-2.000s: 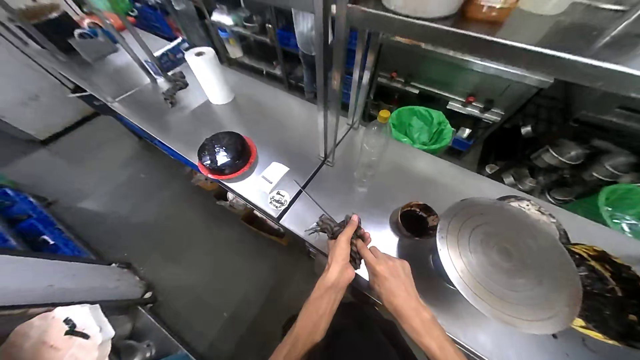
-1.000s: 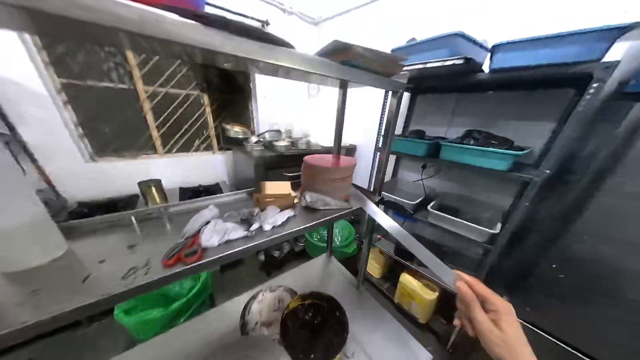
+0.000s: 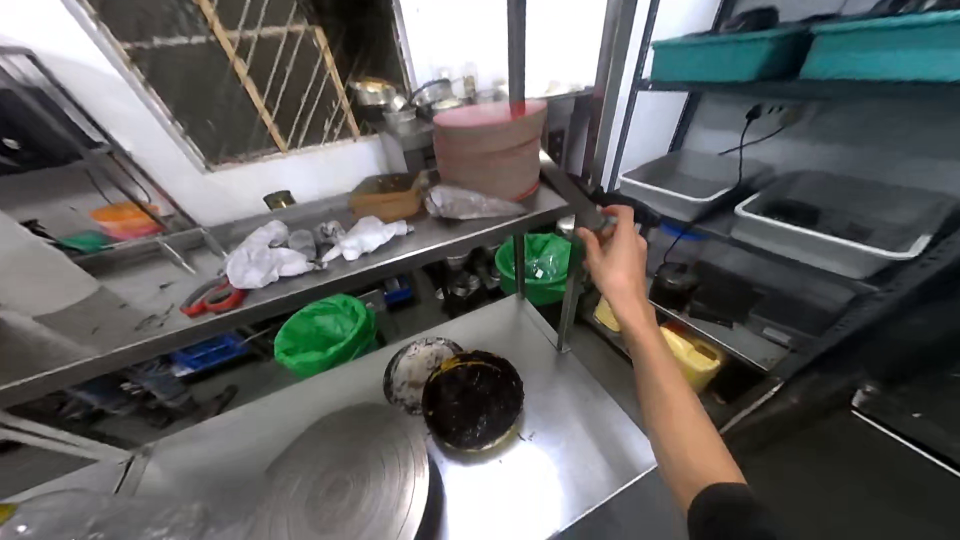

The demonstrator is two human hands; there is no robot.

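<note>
My right hand (image 3: 619, 251) reaches up from the lower right to the end of the upper steel shelf. Its fingers are closed on one end of a flat metal blade (image 3: 568, 187), which slants across the shelf's corner beside a round pinkish stack (image 3: 491, 154); motion blur hides the exact grip. My left hand is out of view. Below, on the steel table (image 3: 592, 420), lie a round metal turntable (image 3: 345, 480), a bowl coated with dark brown matter (image 3: 474, 401) and a smeared whitish round dish (image 3: 420, 367).
The upper shelf (image 3: 180, 334) bears red-handled scissors (image 3: 214, 296), crumpled white cloths or bags (image 3: 266, 259), a filled piping bag (image 3: 472, 204) and a brown container (image 3: 386, 199). Green-lined bins (image 3: 326, 334) stand beyond the table. A dark rack at right holds grey trays (image 3: 832, 225). An upright post (image 3: 574, 300) stands near my hand.
The view has swung far round. Two seconds ago both hands were together at a dark bundle. Since one second ago, my right hand has moved up and inward to the shelf's end with the blade.
</note>
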